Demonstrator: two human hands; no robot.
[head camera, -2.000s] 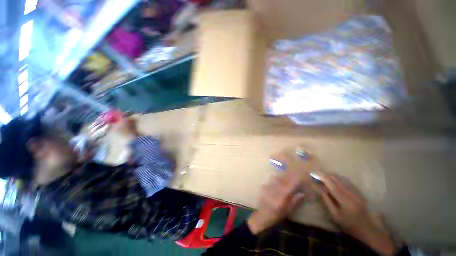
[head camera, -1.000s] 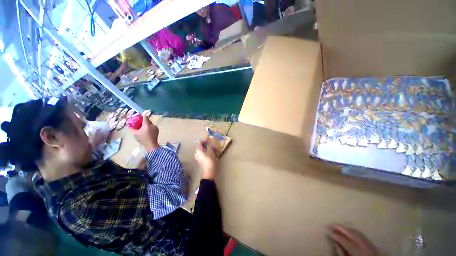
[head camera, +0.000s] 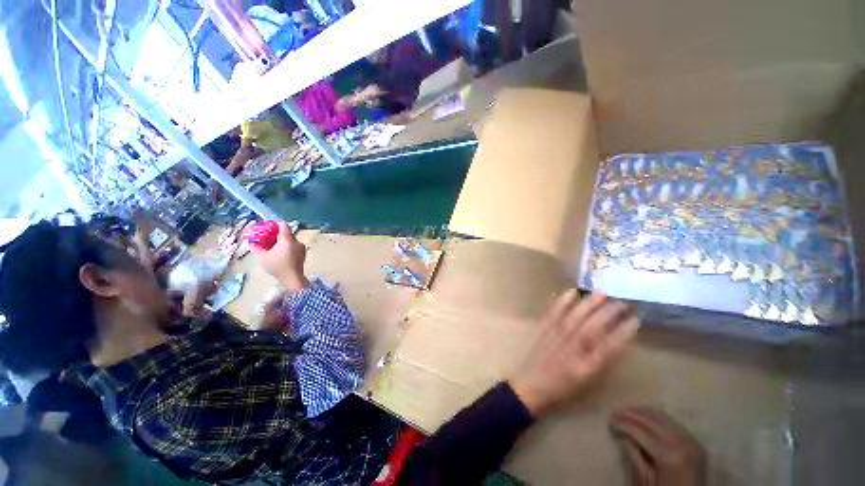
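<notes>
My left hand (head camera: 580, 349) is spread open and empty over the cardboard-covered bench, by the near edge of the parts carton. My right hand (head camera: 659, 451) rests low on the bench at the bottom, fingers bent; whether it holds something cannot be seen. The parts carton (head camera: 531, 176) stands open at the right. Inside it, rows of small blue-silver and orange fittings (head camera: 711, 214) lie over a white layer sheet (head camera: 678, 288). A small brown square plate (head camera: 414, 266) with blue-white parts on it lies on the bench to the left of the carton.
A neighbouring worker (head camera: 218, 380) sits at the left, holding a red-pink object (head camera: 261, 234). The green conveyor belt (head camera: 379, 195) runs behind the bench. Small pieces and a white bag lie near the neighbour. Overhead shelving crosses the upper left; a red stool shows at the bottom.
My left hand has let go of the brown plate and moved right, from the plate to the carton's near edge. The plate stays on the bench. My right hand has barely moved.
</notes>
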